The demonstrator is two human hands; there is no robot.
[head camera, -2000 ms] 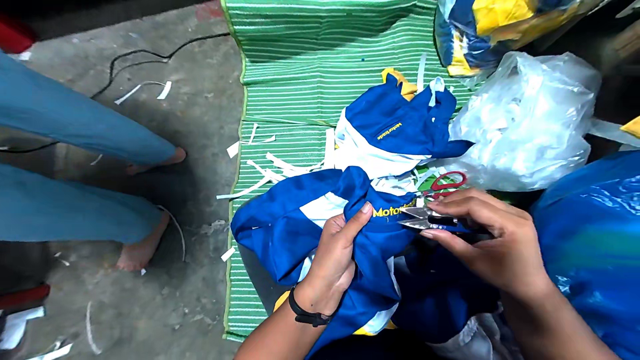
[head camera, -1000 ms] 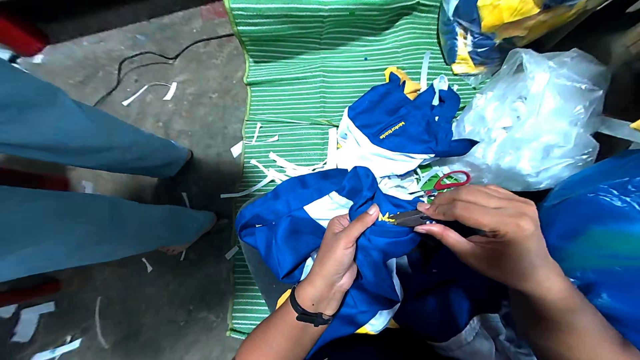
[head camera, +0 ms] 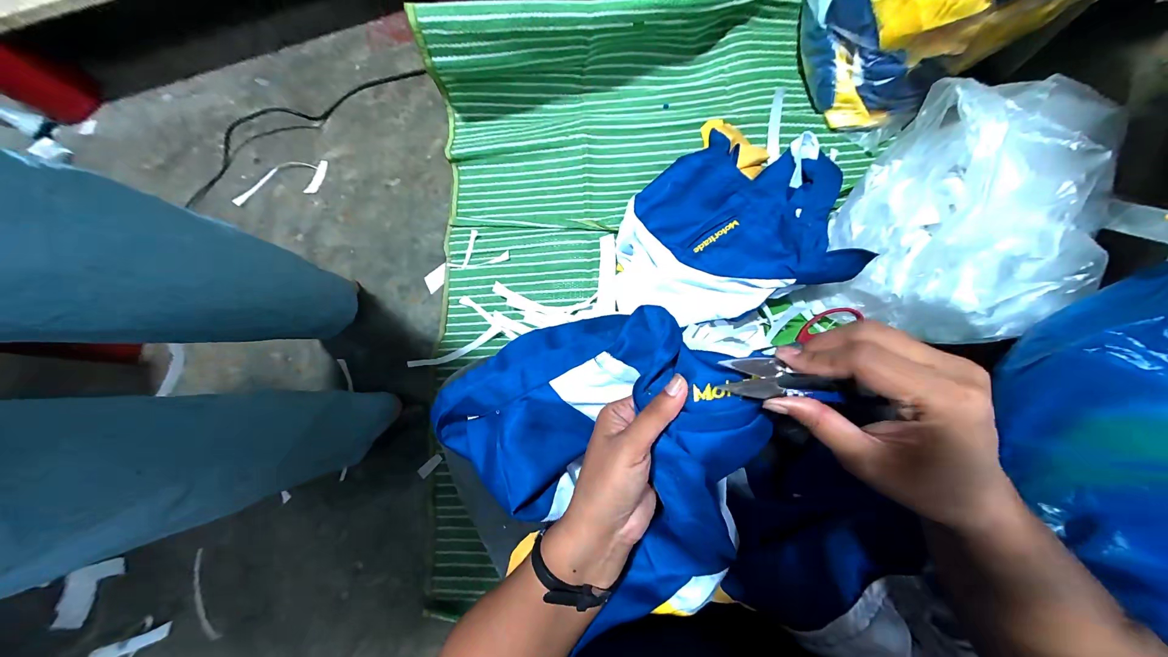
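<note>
A blue and white garment with yellow embroidered lettering lies bunched before me. My left hand, with a black band on the wrist, pinches its cloth left of the lettering. In my right hand are small metal thread snips, their blades apart and lying over the lettering. Whether they touch a thread is too small to tell. Just above my right fingers shows a red scissors handle. Another blue and white garment with yellow lettering lies beyond, on the green striped mat.
White fabric strips lie on the mat, others on the concrete floor by a black cable. A clear plastic bag of white scraps and a blue plastic bag are at right. A person's trousered legs stand at left.
The snips' blades, close together one second ago, are now apart over the lettering. The other person's legs have shifted since two seconds ago. My left hand keeps its hold on the cloth.
</note>
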